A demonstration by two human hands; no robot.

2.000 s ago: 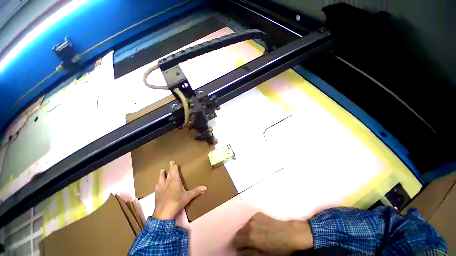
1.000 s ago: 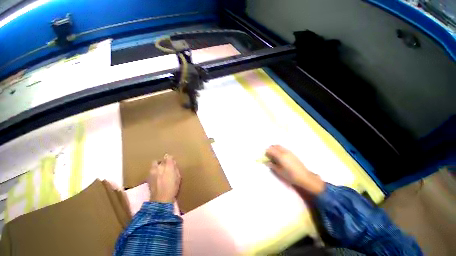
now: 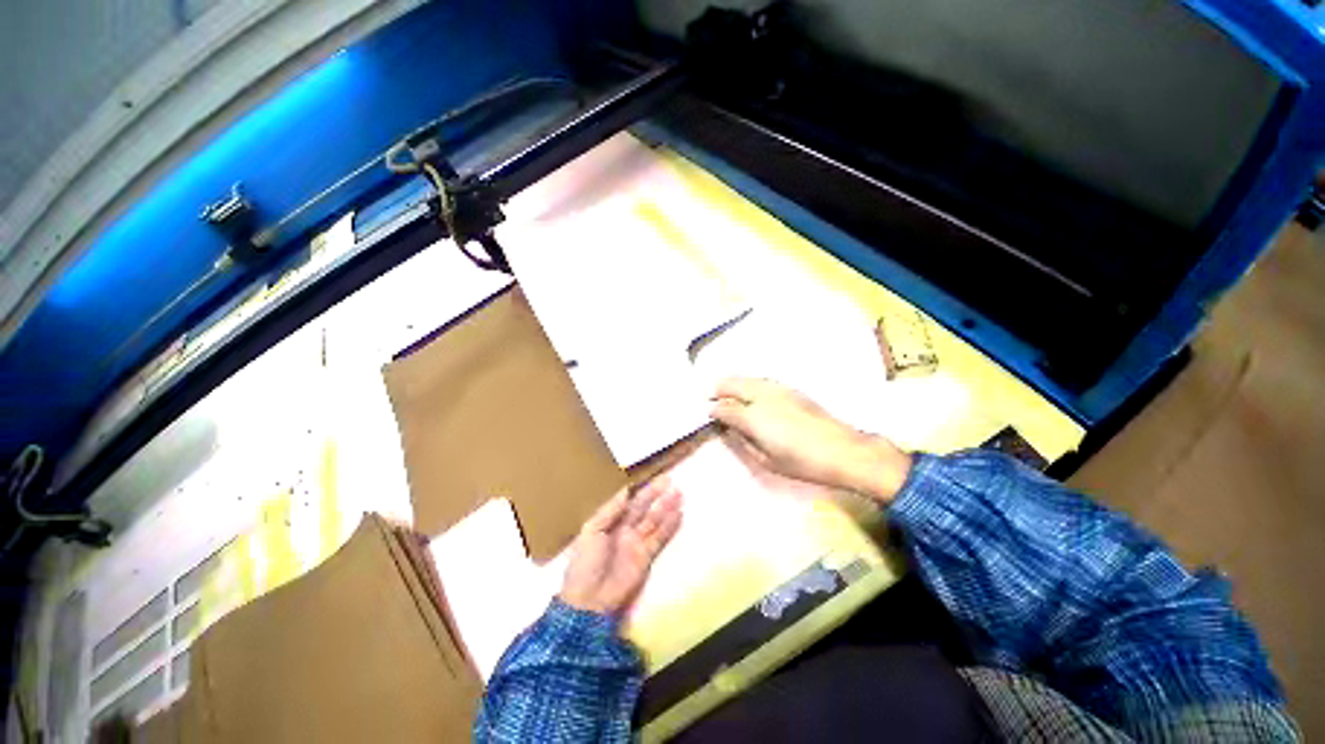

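Note:
A brown panel (image 3: 501, 422) with a stepped notch lies on the pale bed. A white card (image 3: 625, 334) lies along its right side, and a narrow brown strip shows under the card's near edge. My left hand (image 3: 622, 550) is open, palm turned up and inward, at the panel's near right corner. My right hand (image 3: 792, 433) has its fingers and thumb at the card's near edge and appears to pinch it; the fingertip contact is partly hidden. A yellowish block (image 3: 908, 346) sits by the bed's right edge.
Overlapping brown panels (image 3: 313, 640) lie at the front left. The black gantry beam (image 3: 313, 291) crosses behind the panel, with the laser head (image 3: 468, 215) on it. A slotted template (image 3: 138, 640) is at the left. Brown material (image 3: 1221, 451) lies beyond the bed at the right.
The gantry and head sit farther back from the panel. The block, earlier at the panel's edge, is now at the bed's right. My left hand has left the panel's notch and moved right.

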